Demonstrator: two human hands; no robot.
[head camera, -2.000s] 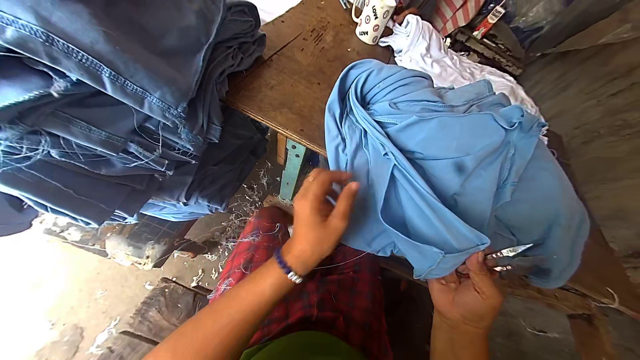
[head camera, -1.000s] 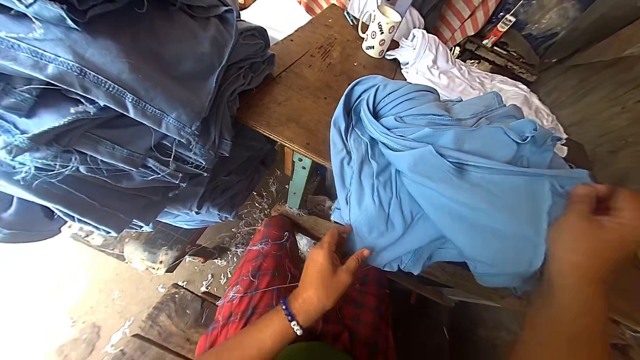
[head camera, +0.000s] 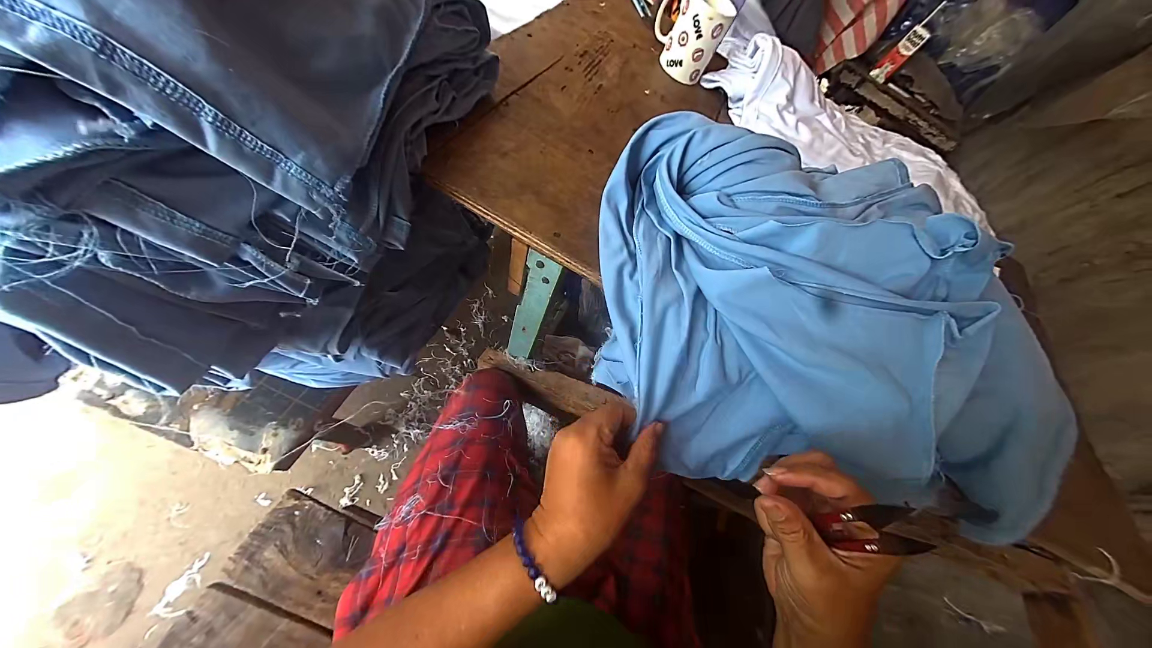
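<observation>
A light blue cloth garment (head camera: 810, 324) lies bunched over the wooden table's near edge. My left hand (head camera: 594, 477), with a beaded bracelet at the wrist, pinches the garment's lower left edge between thumb and fingers. Just below the cloth's lower edge, my right hand (head camera: 819, 540) holds thread snips (head camera: 868, 529) with red handles; their dark blades point right and stand apart. The tips of its thumb and index finger are close together near the cloth; whether a thread is between them cannot be told.
A tall stack of dark blue garments (head camera: 207, 180) with loose threads stands at left. The wooden table (head camera: 558, 117) bears a patterned mug (head camera: 697, 36) and a white cloth (head camera: 810, 108). Below are a green metal leg (head camera: 534, 306), thread scraps and rough wooden planks (head camera: 288, 558).
My right hand has moved left from the garment's right side to below its lower edge. My left hand stays at the lower left edge, where it was one second ago.
</observation>
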